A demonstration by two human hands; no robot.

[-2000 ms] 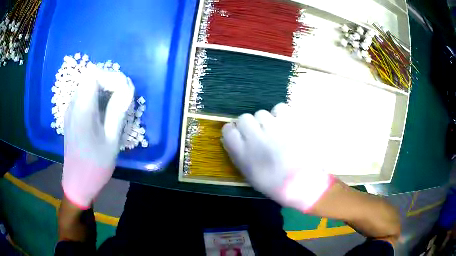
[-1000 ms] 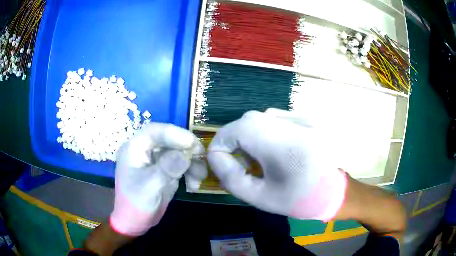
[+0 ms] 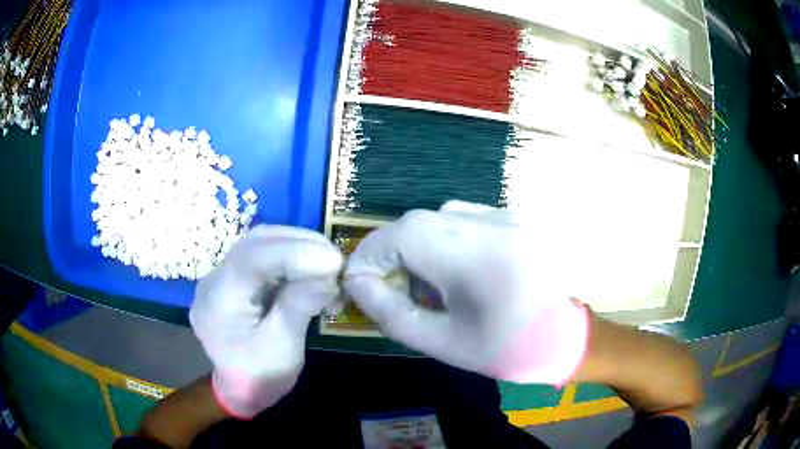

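Observation:
My left hand, in a white glove with a pink cuff, pinches at the tray's lower left corner. The small white connector housing in its fingertips is almost wholly hidden. My right hand, gloved the same, pinches a thin yellow lead wire, mostly hidden by the fingers. The fingertips of both hands meet over the compartment of yellow wires. A heap of white housings lies in the blue tray.
The divided wire tray holds red wires and dark green wires. Finished harnesses lie at its upper right. Another harness pile is left of the blue tray. The green bench shows around them.
My left hand has left the housing heap and come right to meet my right hand. Since one second ago the fingertips have closed together, and the pale piece at my left fingertips is now hidden.

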